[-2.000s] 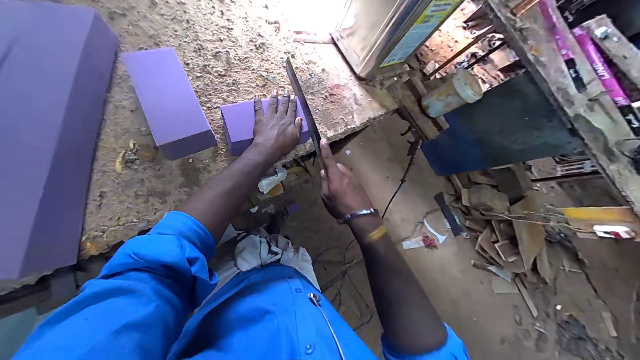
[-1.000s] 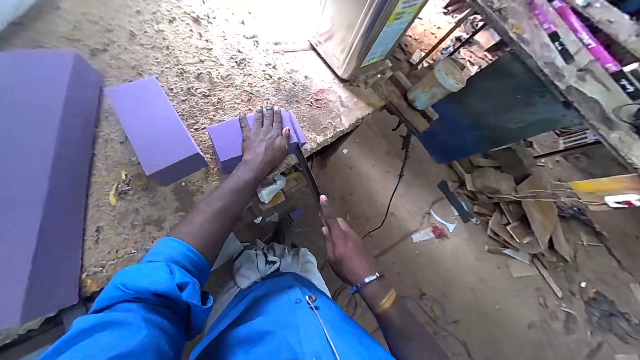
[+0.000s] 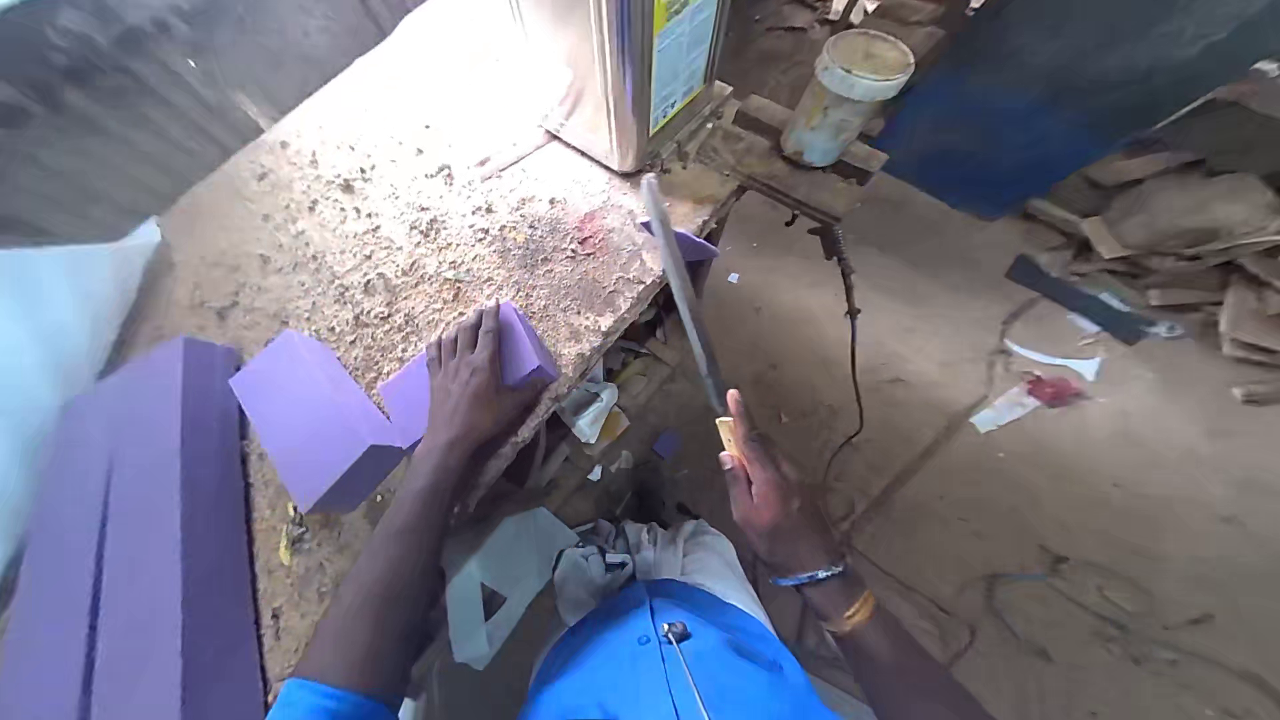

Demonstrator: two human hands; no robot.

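My left hand (image 3: pixel 468 375) presses down on a purple foam block (image 3: pixel 524 345) near the edge of the crusted workbench (image 3: pixel 590 262). A second purple block (image 3: pixel 310 415) lies to its left, and large purple slabs (image 3: pixel 150 520) stand at the far left. My right hand (image 3: pixel 765 480) is closed around the light handle of a long-bladed knife (image 3: pixel 682 290), held clear of the foam under my left hand. Beyond the blade a small purple offcut (image 3: pixel 690 243) shows at the bench edge.
A metal tin (image 3: pixel 600 90) with a printed side stands on the bench. Beside it a stained plastic bucket (image 3: pixel 842 95) rests on wood pieces. A dark cable (image 3: pixel 853 340) hangs down over the floor. Scrap pieces (image 3: pixel 1180 220) are heaped at the right.
The blade has come away from the foam under my left hand. A small purple offcut now shows farther along the bench edge. The view has shifted.
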